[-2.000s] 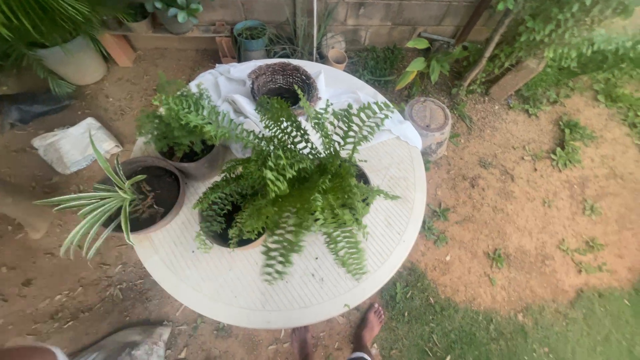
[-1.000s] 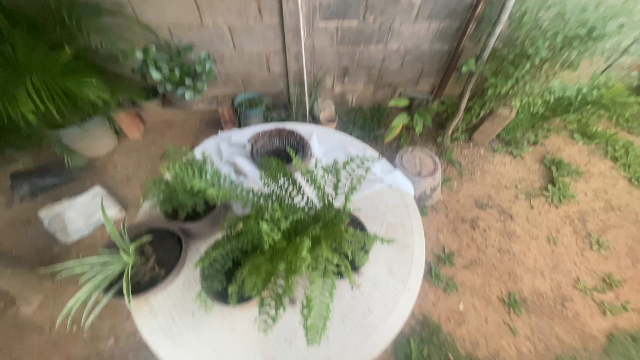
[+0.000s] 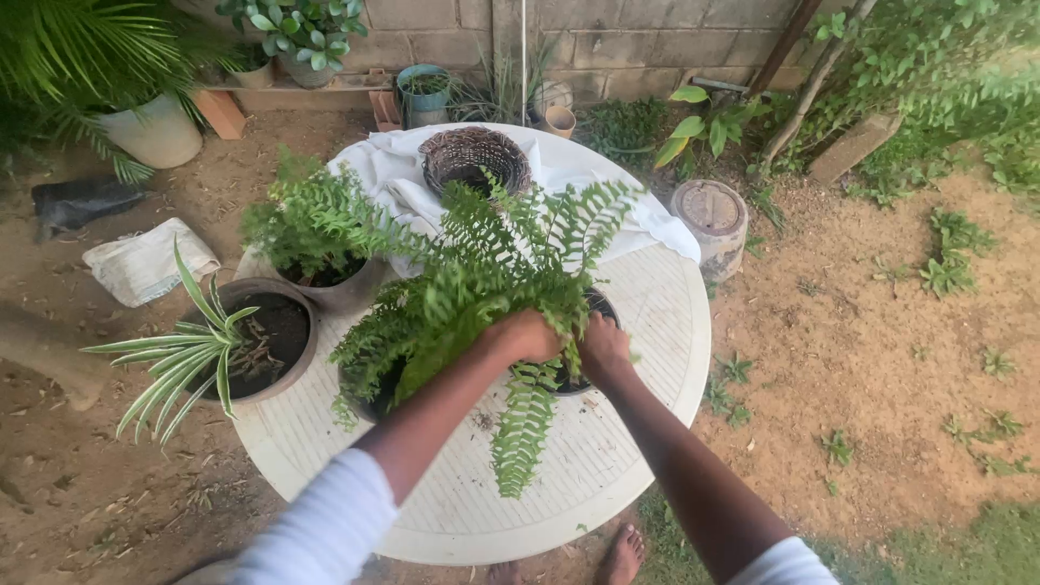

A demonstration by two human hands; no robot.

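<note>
Both my hands reach into a sword fern (image 3: pixel 520 431) at the middle of a round white plastic table (image 3: pixel 650 422). My left hand (image 3: pixel 528 335) is among the fronds near the plant's base; its fingers are largely hidden. Just right of it, my right hand (image 3: pixel 603 345) is at the base of the fronds, over a dark pot (image 3: pixel 575 388) of soil; what its fingertips hold cannot be made out. Another fern pot (image 3: pixel 382 390) stands left of my hands. A potted fern (image 3: pixel 313 231) and a potted spider plant (image 3: pixel 191 349) stand at the table's left.
A woven wicker basket (image 3: pixel 475 158) rests on a white cloth (image 3: pixel 390 183) at the table's far side. Past the right edge is a concrete cylinder (image 3: pixel 711 219). A folded sack (image 3: pixel 150 260) lies on the ground at left. More pots, including a blue one (image 3: pixel 424 101), stand along the block wall (image 3: pixel 634 41).
Both my hands and arms have come into view and reached into the fern; neither hand shows in the earlier frames. The view has shifted.
</note>
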